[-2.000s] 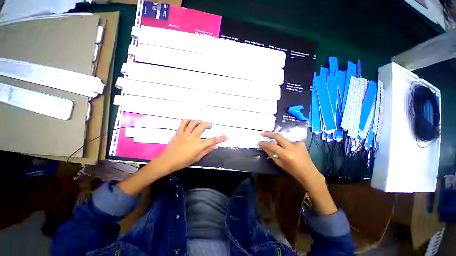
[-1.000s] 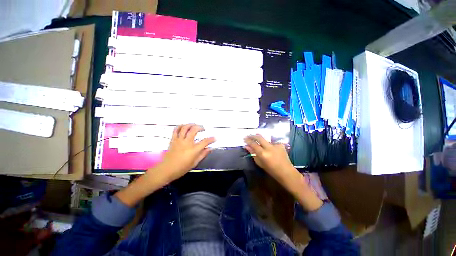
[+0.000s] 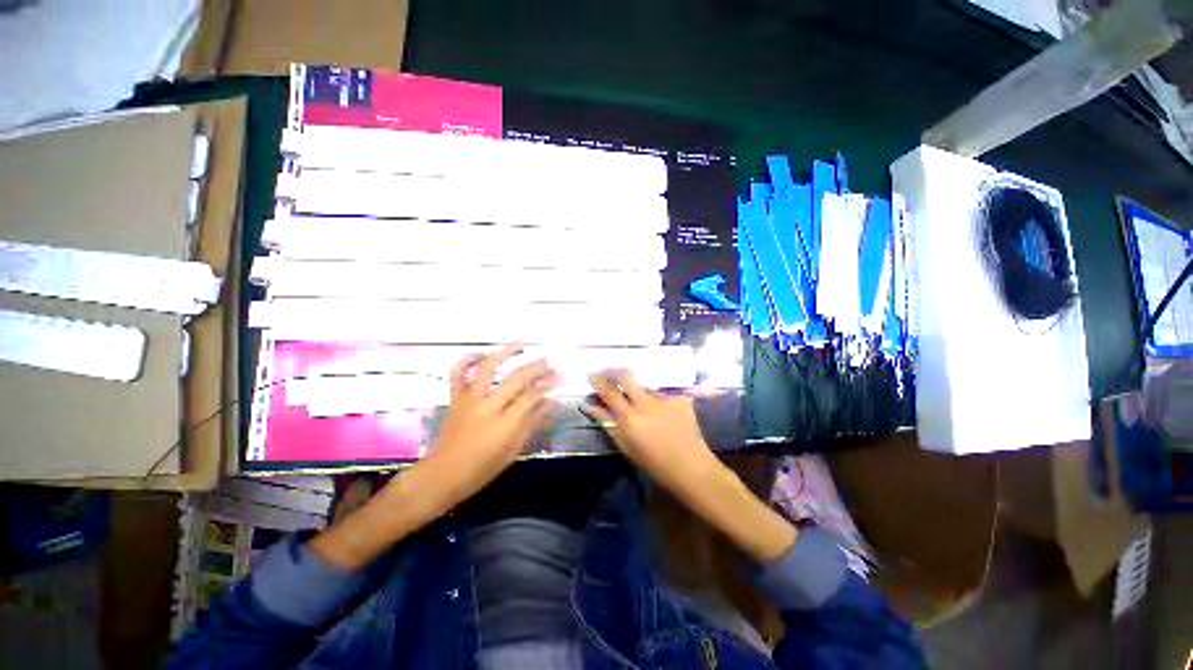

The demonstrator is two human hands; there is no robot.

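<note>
Several long white strips (image 3: pixel 471 242) lie in rows across the glossy pink-and-black printed sheet (image 3: pixel 347 436). My left hand (image 3: pixel 495 412) rests palm down with its fingers on the lowest white strip (image 3: pixel 360 393), near its middle. My right hand (image 3: pixel 648 425) is just to the right of it, its bent fingertips on the same strip's lower edge. Glare and the fingers hide whether either hand pinches anything. A small curled blue liner (image 3: pixel 710 291) lies on the black part of the sheet.
Blue strips (image 3: pixel 775 262) lie fanned at the right, with thin black leads (image 3: pixel 837 393) tangled below them. Beside them stands a white box (image 3: pixel 939 314) with coiled black wire (image 3: pixel 1027 251) on it. Cardboard sheets (image 3: pixel 92 419) at left hold two white strips (image 3: pixel 98 278).
My right hand has moved left along the lowest strip, closer to my left hand. My left hand stays on the strip. The camera view has shifted.
</note>
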